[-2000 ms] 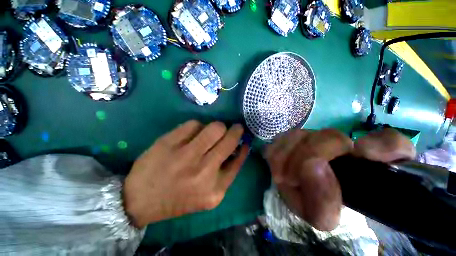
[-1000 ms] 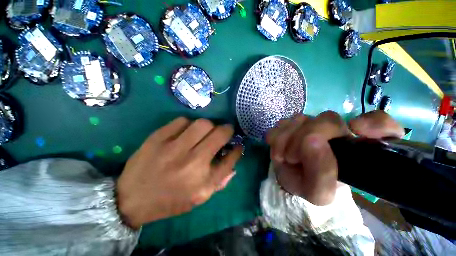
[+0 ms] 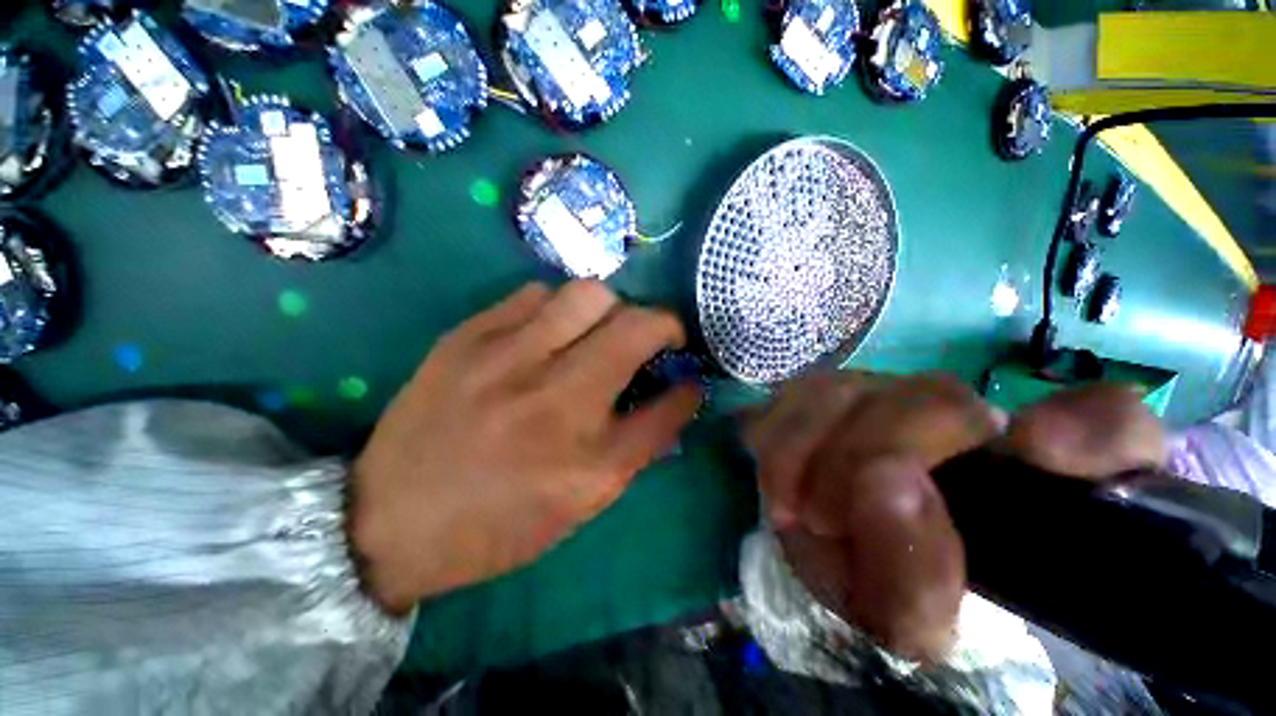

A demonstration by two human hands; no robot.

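My left hand (image 3: 525, 434) is closed around a small dark round electronic unit (image 3: 669, 375) on the green bench, mostly hidden by my fingers. My right hand (image 3: 882, 476) grips the thick black handle of an electric screwdriver (image 3: 1106, 560); its tip is hidden behind my fingers, close to the unit. A round perforated screw plate (image 3: 798, 259), full of tiny silvery screws, lies just beyond both hands. A single round unit with a blue board and pale rectangle (image 3: 575, 217) lies left of the plate, a thin pale wire sticking out.
Several more blue-board units (image 3: 287, 175) lie at the far left and along the far side. Small dark units (image 3: 1082, 270) lie at the right behind a black cord (image 3: 1059, 231). A green box (image 3: 1140, 378) and a red object (image 3: 1261, 311) are at the right, near the bench's yellow edge strip (image 3: 1182, 196).
The view has shifted, moving the bench items slightly right in the picture. Both hands remain near the screw plate, with the screwdriver still held. No unit has visibly been let go.
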